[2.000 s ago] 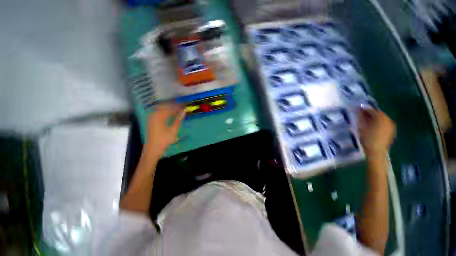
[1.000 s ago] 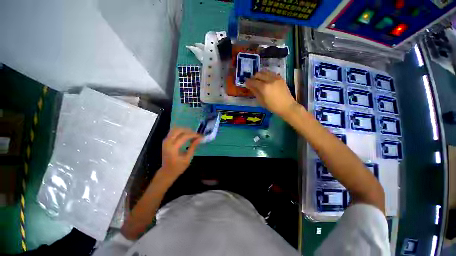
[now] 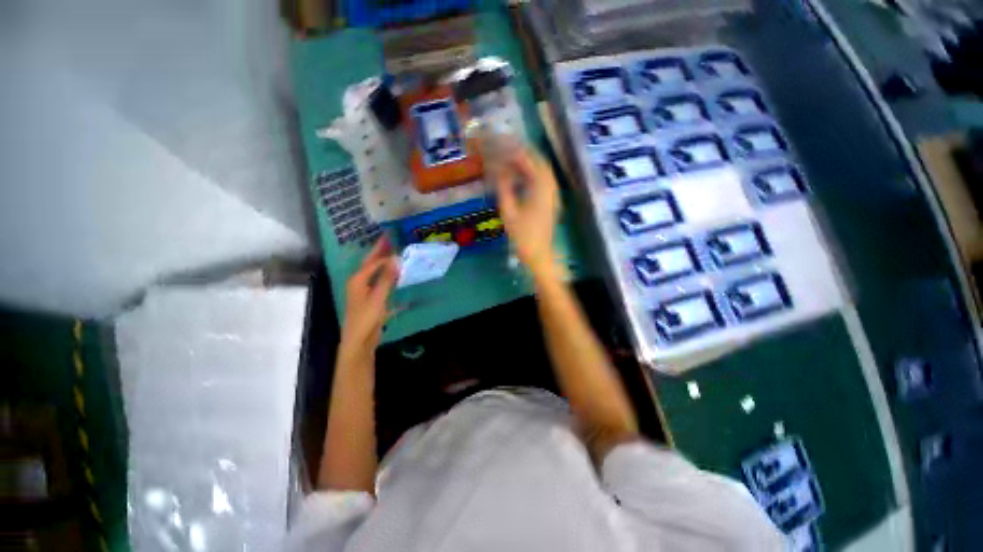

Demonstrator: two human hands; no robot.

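Note:
A phone frame (image 3: 439,134) with a dark border and pale centre lies in the orange nest (image 3: 447,175) on the silver fixture base plate (image 3: 390,192). My left hand (image 3: 370,283) holds another phone frame (image 3: 427,262), its pale side showing, by its left edge just below the blue start-button box (image 3: 465,230). My right hand (image 3: 525,199) is beside the base plate's right side, its fingers bent and blurred. I cannot tell whether it holds anything.
A white blister tray (image 3: 799,280) with phone frames in many pockets is at right. Several frames (image 3: 784,482) lie below it on green. Stacked white trays (image 3: 216,410) are at lower left. A grid of small dark pads (image 3: 343,205) lies left of the fixture.
The view has shifted and turned. My right hand has moved off the nest to its right. Compared with one second ago, the frame in my left hand now shows its pale side.

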